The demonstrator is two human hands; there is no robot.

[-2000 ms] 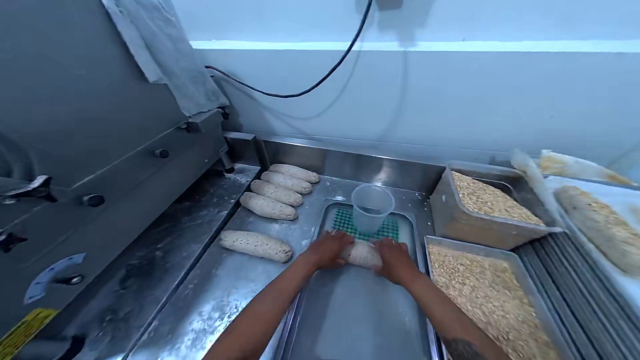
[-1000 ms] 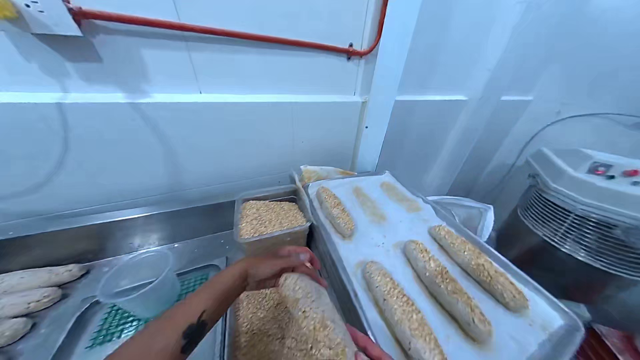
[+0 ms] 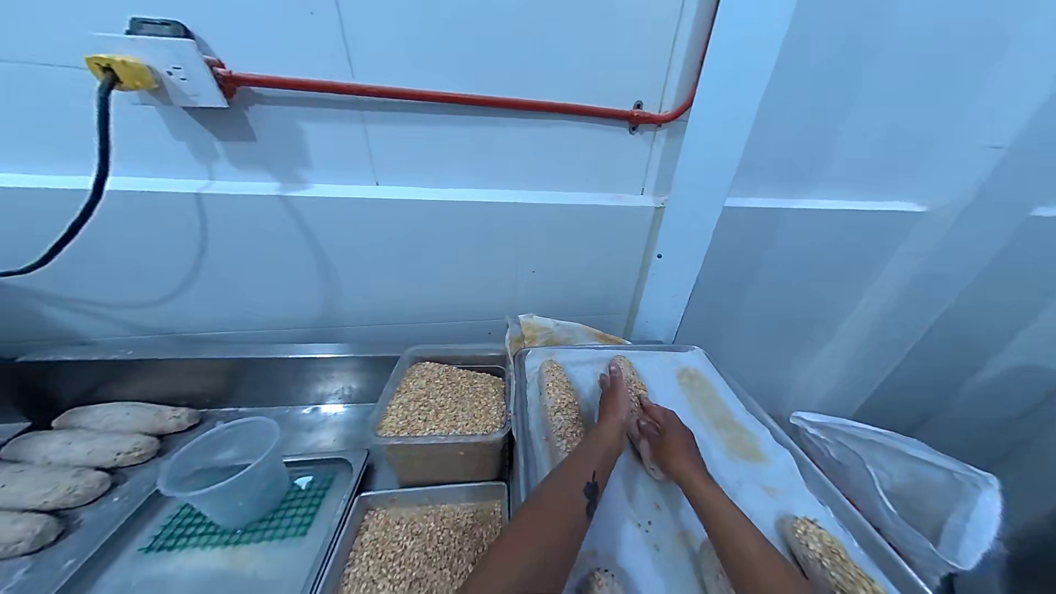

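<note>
An oat-topped dough loaf [image 3: 634, 388] lies on the paper-lined baking tray [image 3: 701, 356] between my two hands. My left hand [image 3: 615, 403] rests along its left side, and my right hand [image 3: 667, 437] grips its right side. Just left of them is another coated loaf [image 3: 563, 408]. More coated loaves, one of them [image 3: 825, 557] at lower right, lie nearer on the tray, partly hidden by my arms or the frame edge. Left of the tray stand a deep container of oat flakes [image 3: 445, 400] and a shallow pan of flakes [image 3: 421, 544].
A clear plastic tub [image 3: 235, 474] stands on green mesh [image 3: 289, 516] in a metal tray. Several plain dough loaves [image 3: 82, 447] lie at far left. A white plastic bag [image 3: 899, 487] is right of the baking tray. The wall [image 3: 371, 264] runs behind.
The loaf was at the tray's left edge in my hands and now lies on the paper at the tray's far part. The view has swung right since the first frame.
</note>
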